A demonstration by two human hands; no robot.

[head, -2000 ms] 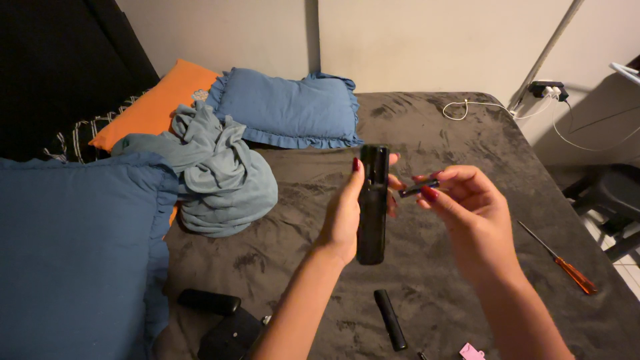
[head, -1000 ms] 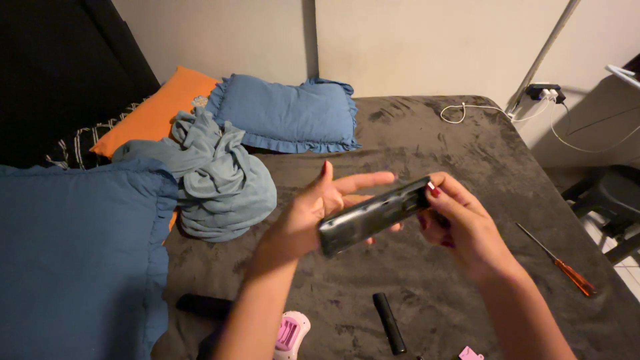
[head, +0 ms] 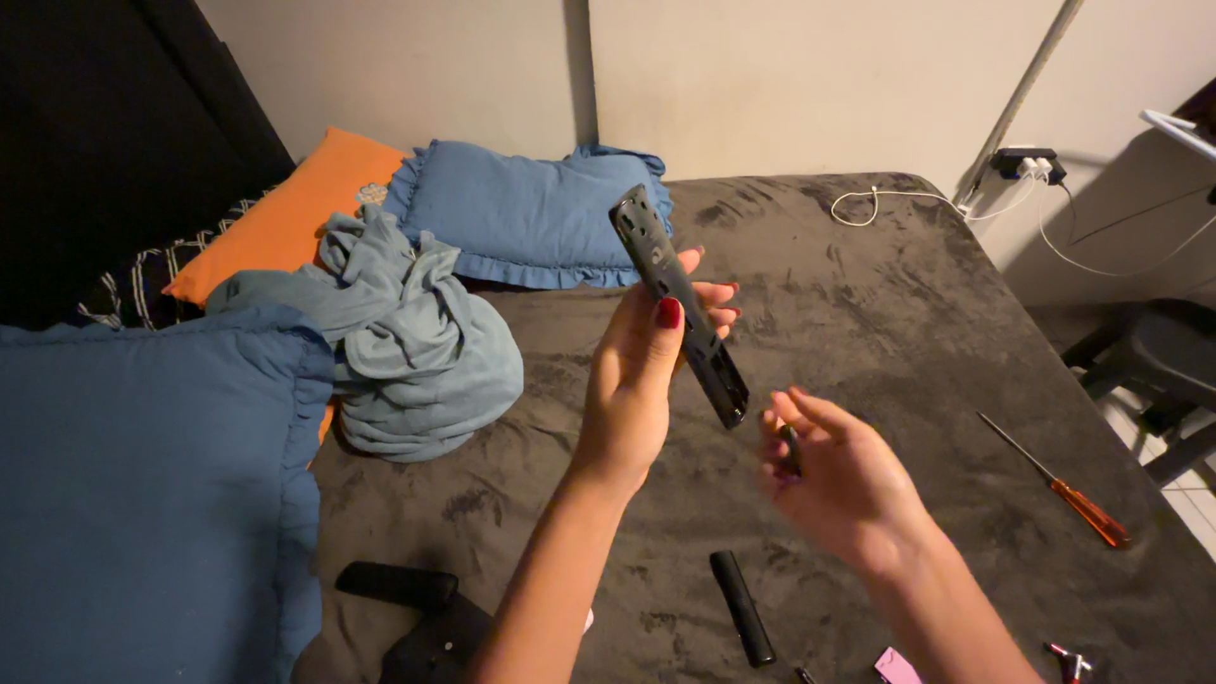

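A black remote control (head: pixel 679 304) with its battery compartment uncovered is in my left hand (head: pixel 632 380), thumb along its side, tilted with its lower end to the right. Just right of that end, my right hand (head: pixel 836 465) holds a small dark cylindrical battery (head: pixel 790 448) in its curled fingers, partly hidden. A long black plastic piece (head: pixel 742 608) lies on the bedspread (head: pixel 912 313) below my hands. To the right rests a screwdriver with an orange handle (head: pixel 1090 511). A pink piece (head: pixel 896 668) and a small red and silver object (head: pixel 1072 660) lie near the lower edge.
Blue pillows (head: pixel 532 209), an orange cushion (head: pixel 294 214) and a crumpled grey-blue cloth (head: pixel 408 332) cover the left side. Black objects (head: pixel 397 584) lie at lower left. A white cable (head: pixel 917 194) runs to a power strip (head: pixel 1026 163). A dark stool (head: pixel 1168 351) stands beyond the bed's right edge.
One second ago my right hand held the remote, with my left hand's fingers spread beside it. Now the left hand holds it, and the right hand is lower, apart from it.
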